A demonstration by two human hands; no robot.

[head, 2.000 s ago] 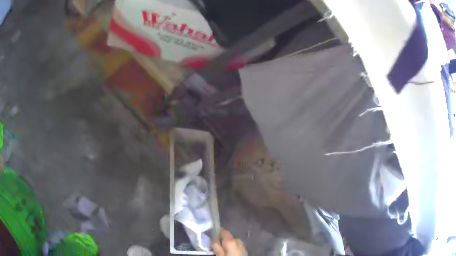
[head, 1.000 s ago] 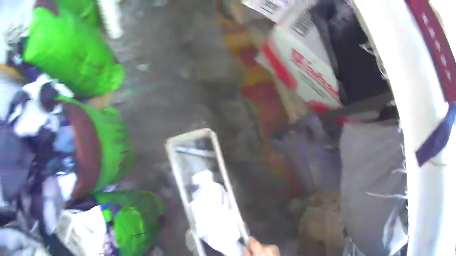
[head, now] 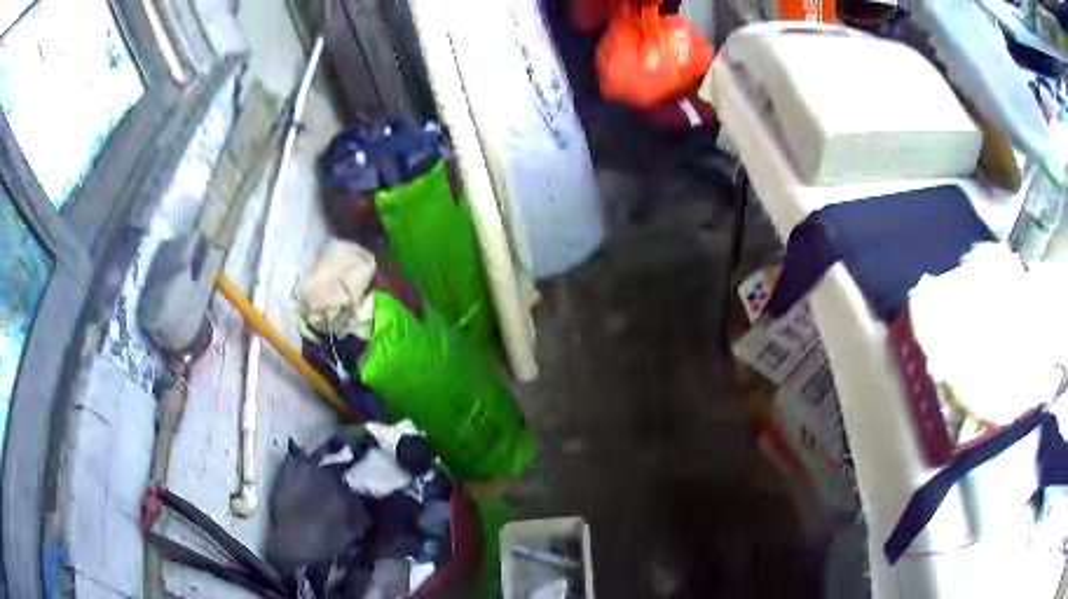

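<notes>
The long, narrow, pale tray [head: 508, 562] shows at the bottom edge, only its far end in the picture. A thin light bar lies across its inside, with something whitish below it, cut off by the edge. Neither of my hands is in the picture, so what holds the tray is hidden.
Green woven sacks [head: 439, 380] and an open sack of dark and white scraps [head: 322, 503] stand on the left. A white-covered table [head: 849, 351] bearing dark cloth [head: 896, 234] is on the right, with printed cartons [head: 808, 404] beneath. An orange bag [head: 654, 56] lies at the back.
The view has swung up and left, away from the storage under the table. The tray now sits lower, mostly out of the picture, and the hand at its side has left the view.
</notes>
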